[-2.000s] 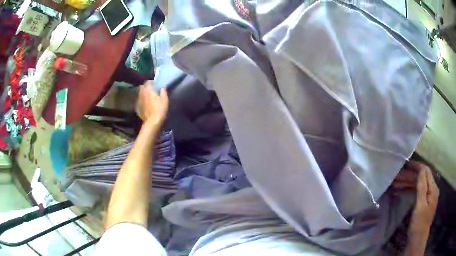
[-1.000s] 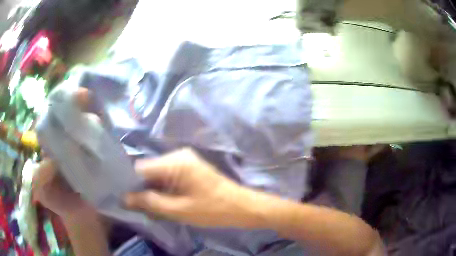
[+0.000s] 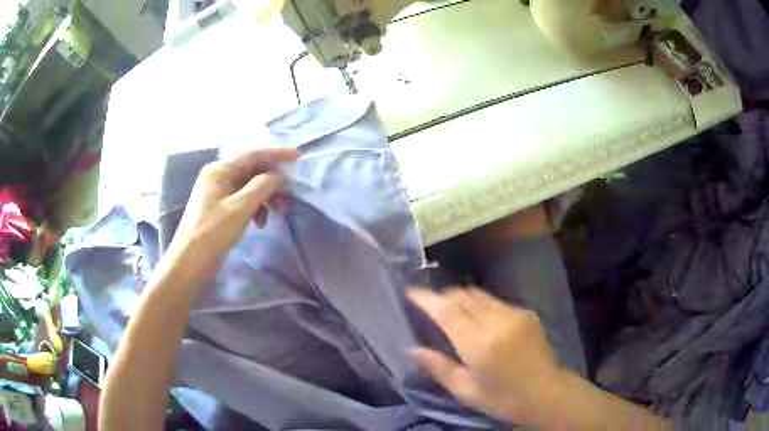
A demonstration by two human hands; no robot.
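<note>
A blue-grey garment [image 3: 346, 198] lies over the front edge of the white sewing machine table and hangs down toward my lap. A pale seam line crosses it near the table. My left hand [image 3: 240, 189] pinches the cloth at the upper middle, a little below and left of the machine's needle area. My right hand [image 3: 493, 345] is lower right, slightly blurred, at the garment's right side, thumb and forefinger apart; whether it grips cloth cannot be told. The machine head with dark metal parts [image 3: 350, 34] is above the garment, its needle not clearly visible.
The cream machine bed [image 3: 540, 109] runs right, with a ruler-marked front edge. A small recessed box with metal bits [image 3: 687, 63] sits at its right end. A dark grey-purple cloth pile [image 3: 691, 286] lies at right. A phone [image 3: 87, 362] and small items are at lower left.
The view has turned from the red side table to the sewing machine. The garment now lies on the table edge. My left hand has moved onto the cloth, and my right hand has moved right.
</note>
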